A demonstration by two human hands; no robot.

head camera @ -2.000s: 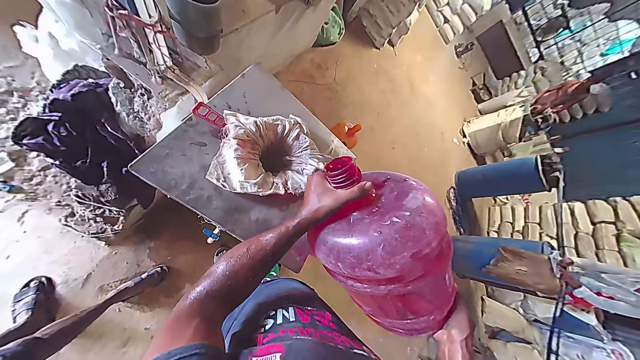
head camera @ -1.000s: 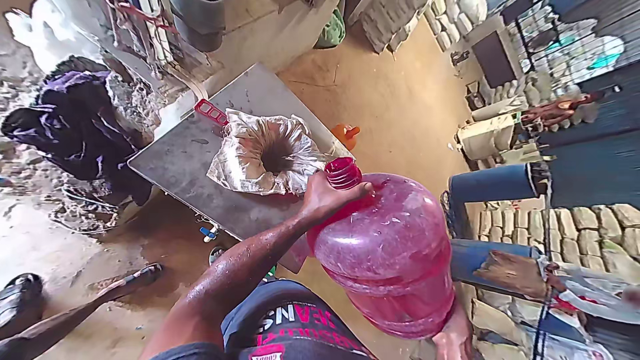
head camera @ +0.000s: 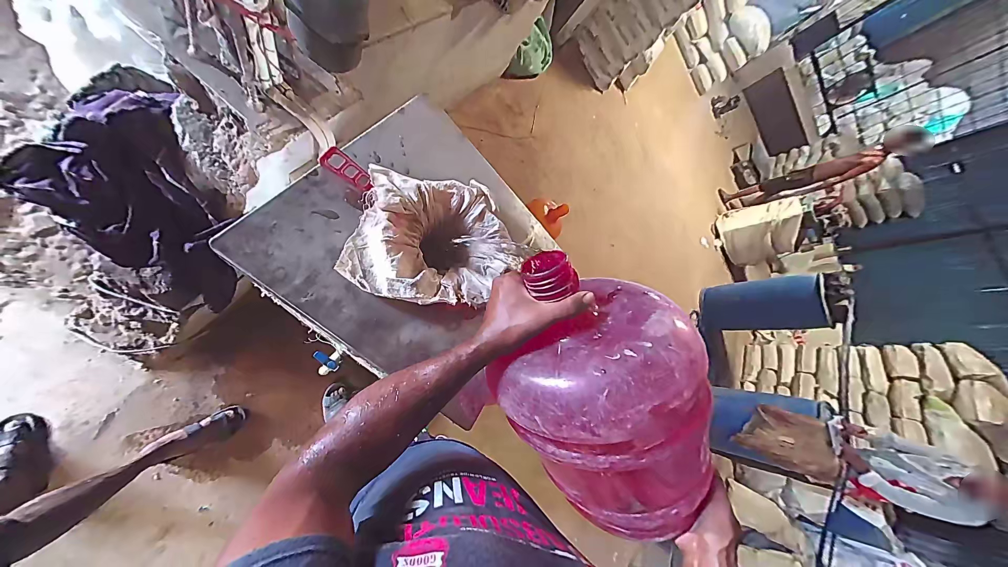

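A large pink translucent plastic water jug (head camera: 622, 394) is tilted in front of me, its open ribbed neck facing up and left. My left hand (head camera: 528, 307) grips it around the base of the neck. Against the jug's lower end rests my right hand (head camera: 709, 528), its fingers mostly hidden behind the jug. Just left of the neck, a crumpled translucent plastic sheet (head camera: 378, 244) with a dark, funnel-like hollow in its middle covers something on a grey slab (head camera: 307, 252). A red plastic handle (head camera: 345, 168) sticks out from under the sheet.
A blue-handled tap (head camera: 325, 362) is below the slab's edge. An orange object (head camera: 549, 216) lies beyond it. Dark cloth (head camera: 126, 181) hangs at left, above another person's legs (head camera: 118, 480). Blue drums (head camera: 764, 305), stacked sacks (head camera: 890, 370) and a person (head camera: 827, 169) are at right.
The person in the right background now stands out more clearly beside the sacks. My hands keep the same hold on the jug.
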